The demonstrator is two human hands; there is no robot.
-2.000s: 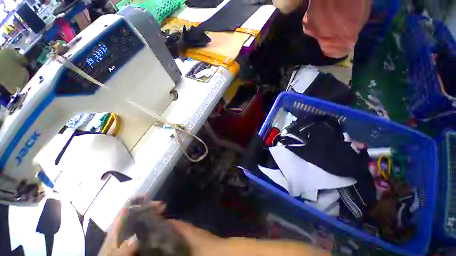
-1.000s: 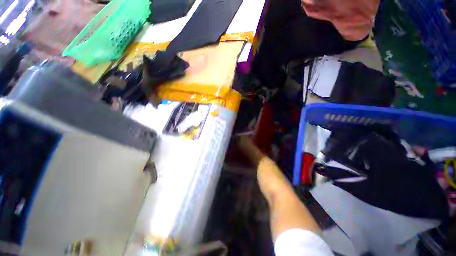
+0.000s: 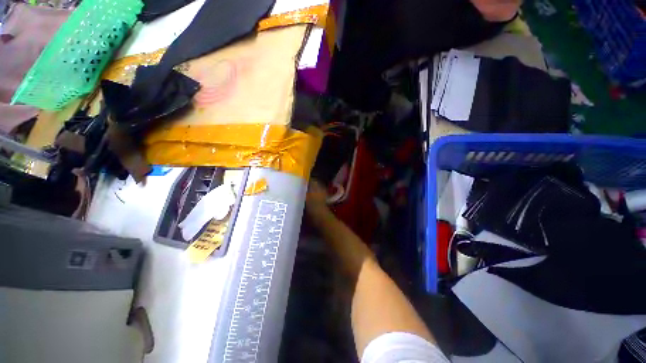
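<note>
My right arm comes in from the bottom edge, with a white sleeve end, and reaches down beside the table's front edge. My right hand (image 3: pixel 319 194) is small, dark and partly hidden in the shadow by the table, close to a red container (image 3: pixel 358 188). Its fingers cannot be made out, so I cannot tell whether it holds anything. My left hand is not in view. The white machine table (image 3: pixel 177 298) has a ruler-marked front edge (image 3: pixel 256 283).
The machine's grey end (image 3: pixel 64 252) is at lower left. A taped board (image 3: pixel 234 85) bears black fabric pieces (image 3: pixel 212 32). A green basket (image 3: pixel 81 53) is at upper left. A blue crate (image 3: pixel 430 213) with black and white pieces (image 3: pixel 595 262) stands right of my arm. More stacked pieces (image 3: pixel 520 92) lie behind it.
The view has swung right along the table, so the needle area is gone. My right hand has moved from the table's front into the shadowed space beside the red container.
</note>
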